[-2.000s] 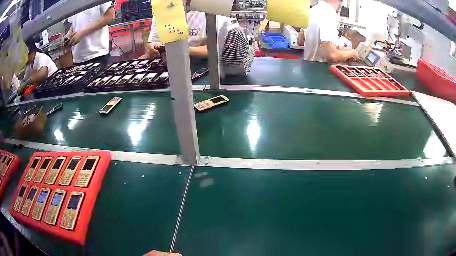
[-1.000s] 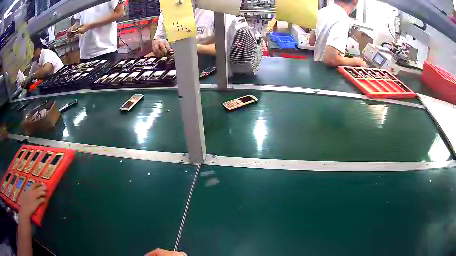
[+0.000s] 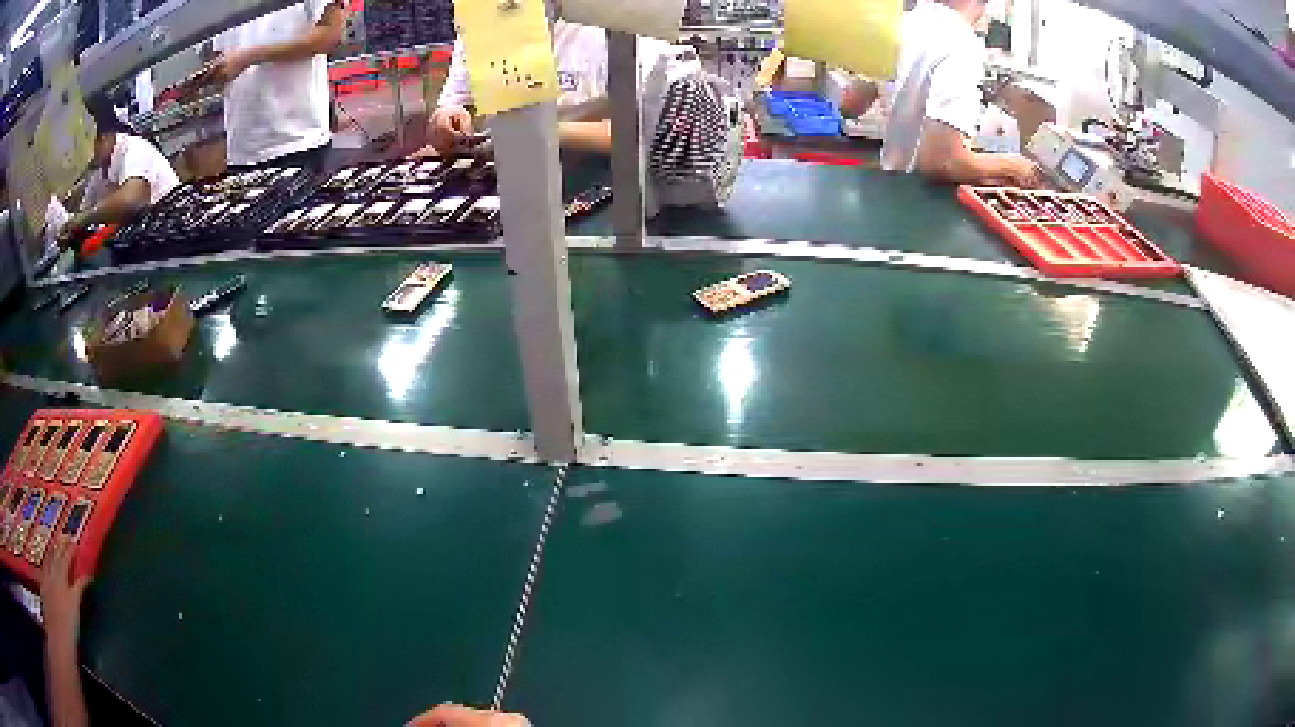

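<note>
A hand, most likely my left hand (image 3: 469, 716), shows only as a small strip at the bottom edge; its fingers and anything in them are cut off. My right hand is out of the picture. A red tray (image 3: 119, 487) lies at the far left on the green worktop, its left side cut off. Gold keypad phones (image 3: 107, 455) fill its visible recesses in two rows, and a few screens look blue. Another person's hand (image 3: 60, 568) reaches from the lower left to the tray's near right corner.
A metal strip (image 3: 852, 466) and a grey post (image 3: 540, 284) stand before the green belt. On the belt are two loose phones (image 3: 741, 291) (image 3: 418, 288) and an open cardboard box (image 3: 142, 341). Beyond are black trays (image 3: 384, 199), a red tray (image 3: 1065, 234) and several workers.
The near red tray has moved left, with the other person's hand now at it. The loose phones and cardboard box have moved right along the belt. My visible hand has hardly moved.
</note>
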